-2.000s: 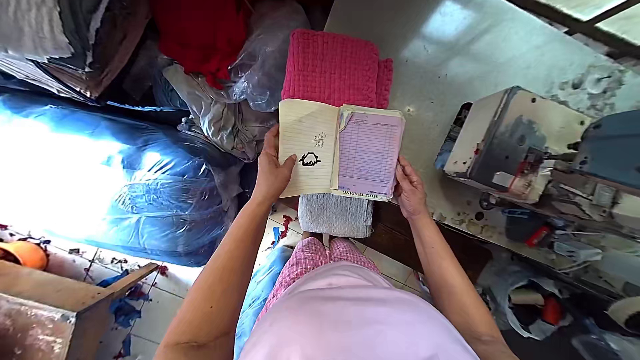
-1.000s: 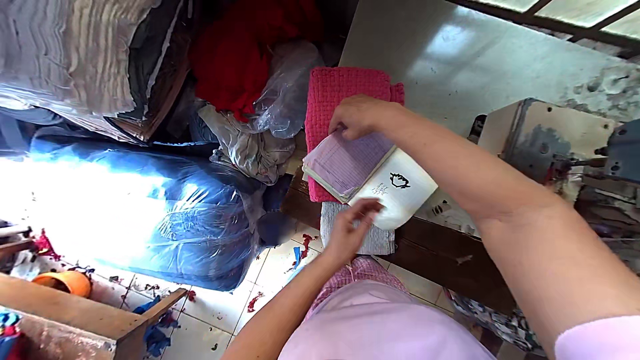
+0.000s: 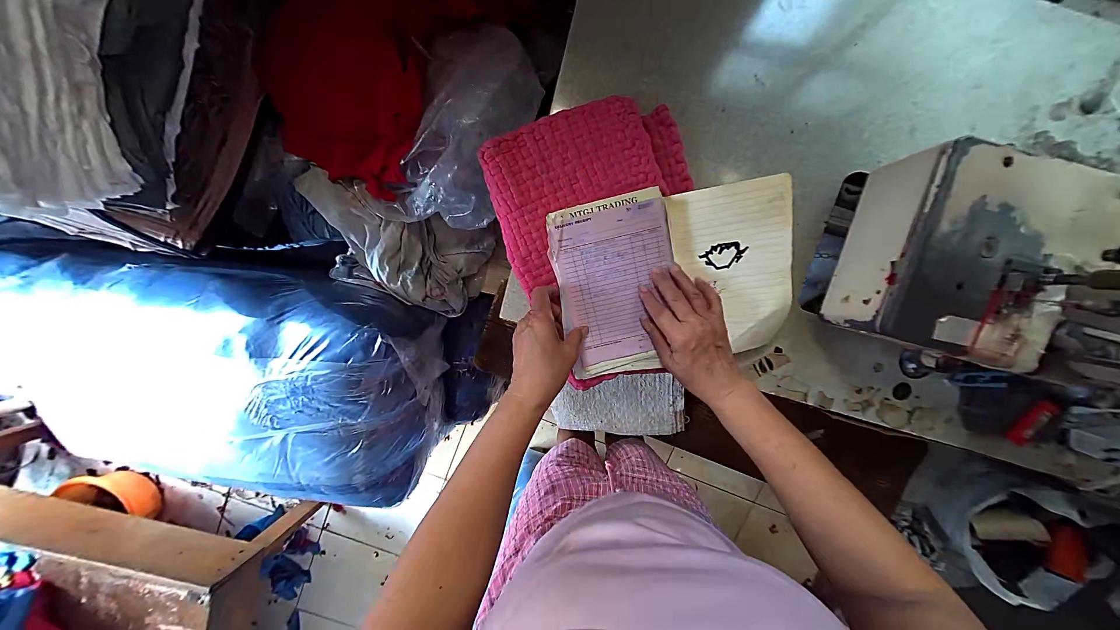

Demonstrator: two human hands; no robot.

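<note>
A receipt pad with a printed form (image 3: 612, 262) lies face up over the left part of an open lined notebook (image 3: 759, 210), whose right page bears a black hand-drawn mark. My left hand (image 3: 544, 346) grips the pad's lower left edge, thumb on top. Flat on the pad's right side rests my right hand (image 3: 691, 328), fingers spread, its palm near the notebook's page. Under both lies a folded pink woven cloth (image 3: 569, 162). A grey-white woven cloth (image 3: 621, 404) shows below it, at the table edge.
A sewing machine (image 3: 954, 254) stands on the grey table (image 3: 682, 79) at right. To the left lie a large plastic-wrapped blue bundle (image 3: 350, 411), red fabric (image 3: 346, 96) and stacked cloth (image 3: 61, 105). An orange container (image 3: 122, 493) and a wooden frame (image 3: 114, 534) are at lower left.
The pad and notebook have been turned around, with the drawn page now at the right. My right hand, which reached across the pad's top, has come down onto its form.
</note>
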